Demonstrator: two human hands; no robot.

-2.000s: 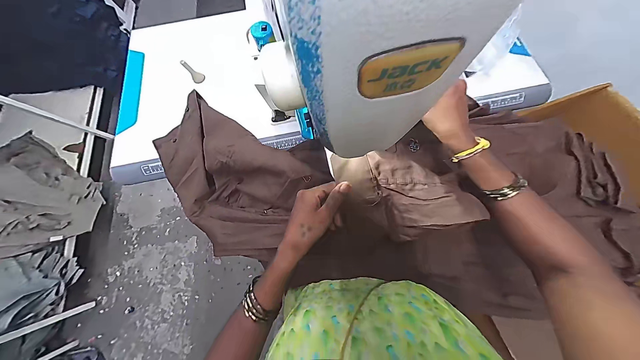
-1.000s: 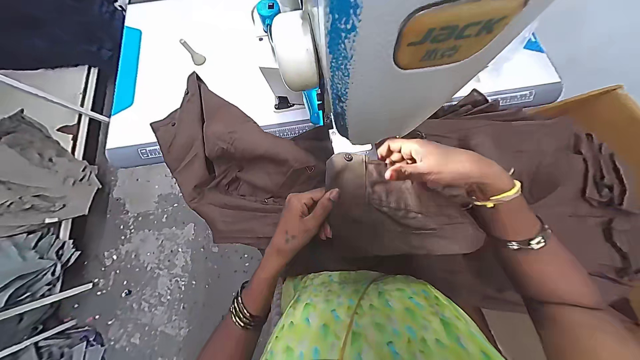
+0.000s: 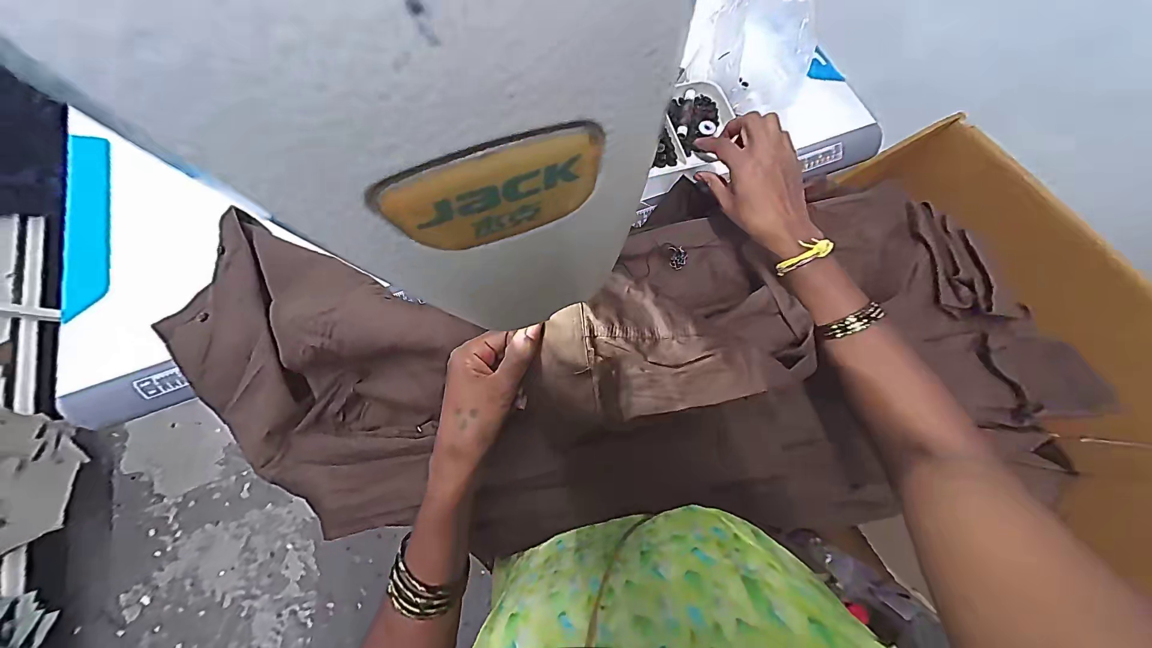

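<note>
My left hand (image 3: 486, 387) pinches the edge of a brown garment (image 3: 684, 369) between thumb and fingers, just below the head of a Jack sewing machine (image 3: 315, 135). The machine's head hides its needle area. Over a white tray (image 3: 715, 90) at the machine's right side, my right hand (image 3: 756, 171) reaches with thumb and forefinger apart. Dark buttons (image 3: 702, 112) and a few white pieces lie in the tray. Whether a button is between my right fingertips is too small to tell. More brown cloth spreads to both sides.
A cardboard box (image 3: 1035, 216) stands at the right, with brown garments over its edge. The white machine table (image 3: 135, 270) shows at the left. Grey cloth pieces (image 3: 31, 477) lie at the far left. A clear plastic bag (image 3: 774, 45) is behind the tray.
My right hand has left the garment and moved up and right to the button tray. My left hand still holds the cloth. The view has shifted closer to the machine head.
</note>
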